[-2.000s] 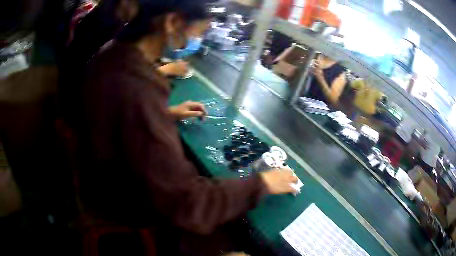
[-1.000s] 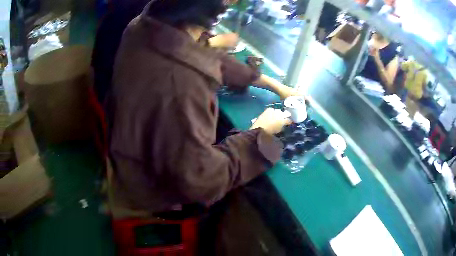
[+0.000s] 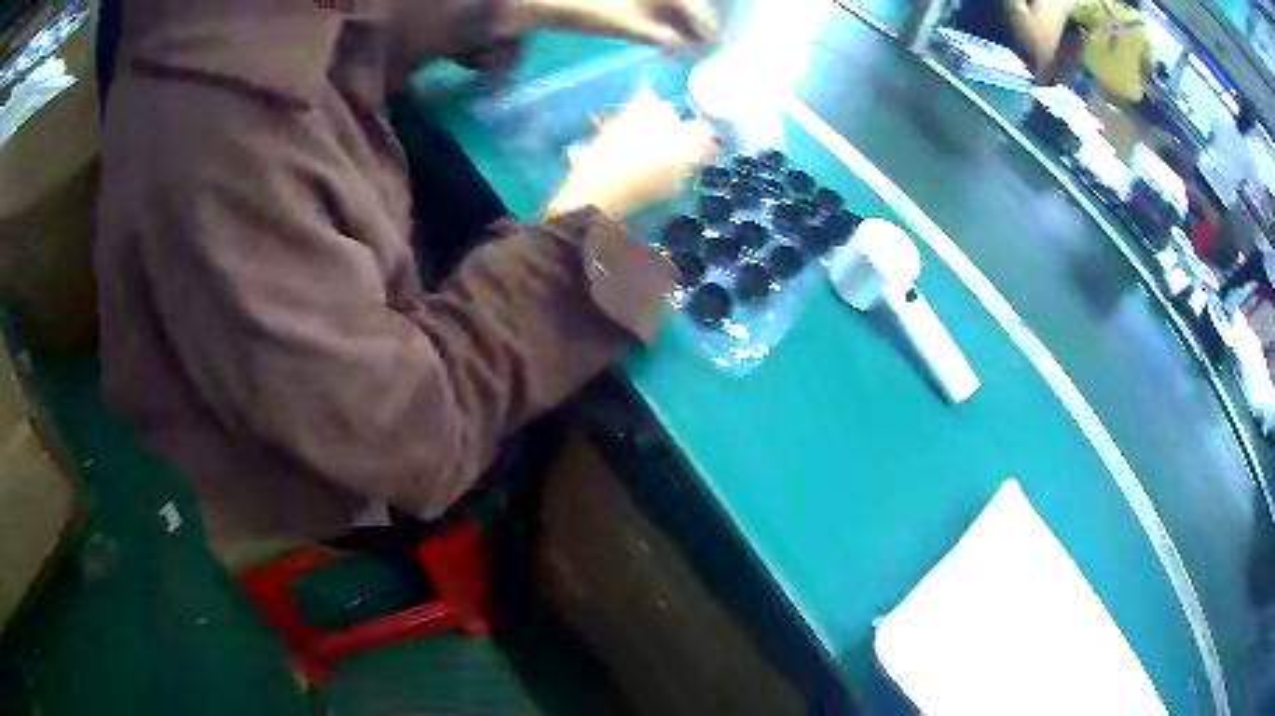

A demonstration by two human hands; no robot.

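Neither of my hands is in the picture. A white handheld fan (image 3: pixel 909 301) lies on the green bench top, its round head toward the back and its handle pointing toward the front right. Black round caps (image 3: pixel 751 238) are grouped on a crinkled clear plastic bag (image 3: pixel 741 344) to the left of the fan. A stack of white sticker sheets (image 3: pixel 1018 629) lies nearest me at the lower right, washed out to plain white. Another person's hands (image 3: pixel 636 157) are beside a white round part (image 3: pixel 716 87), partly lost in glare.
The other worker in a brown jacket (image 3: pixel 322 266) sits on a red stool (image 3: pixel 385 616) at the left. The bench's pale metal edge (image 3: pixel 1042 367) runs beside the dark green conveyor (image 3: pixel 1042 231). White parts and people show beyond the belt.
The view has tilted down and come nearer the bench, so the fan, caps and sheets look larger. The fan held by the worker's hand two seconds ago lies released on the bench.
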